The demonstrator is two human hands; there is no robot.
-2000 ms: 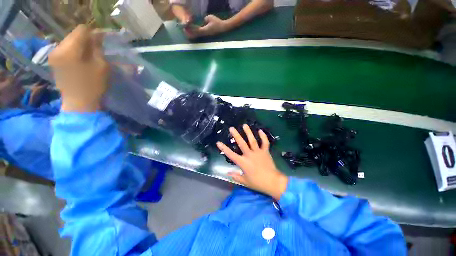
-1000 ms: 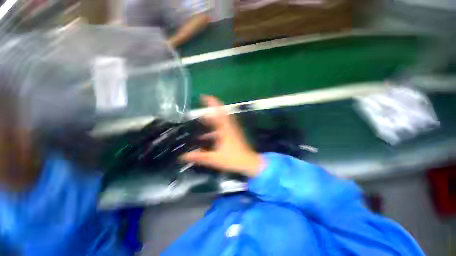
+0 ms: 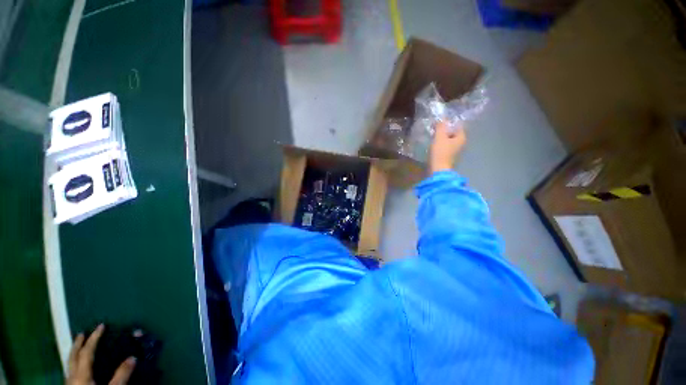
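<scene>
My right hand (image 3: 447,143) is closed on a crumpled clear plastic bag (image 3: 432,107) over an open brown carton (image 3: 421,68) on the floor. More clear plastic shows in that carton. My left hand (image 3: 96,359) is cut off by the bottom edge at the lower left. Its fingers are spread around dark cables (image 3: 139,347) on the green table (image 3: 120,278). Whether it grips any is unclear.
Two stacks of white manuals (image 3: 89,184) lie on the table. A nearer open carton (image 3: 292,184) holds dark bagged items. A red stool (image 3: 305,26) stands ahead; large cartons (image 3: 602,218) stand at right.
The view has turned right, towards the floor cartons. The clear bag, earlier raised in my left hand, is now crumpled in my right hand. My right hand has left the cable heap.
</scene>
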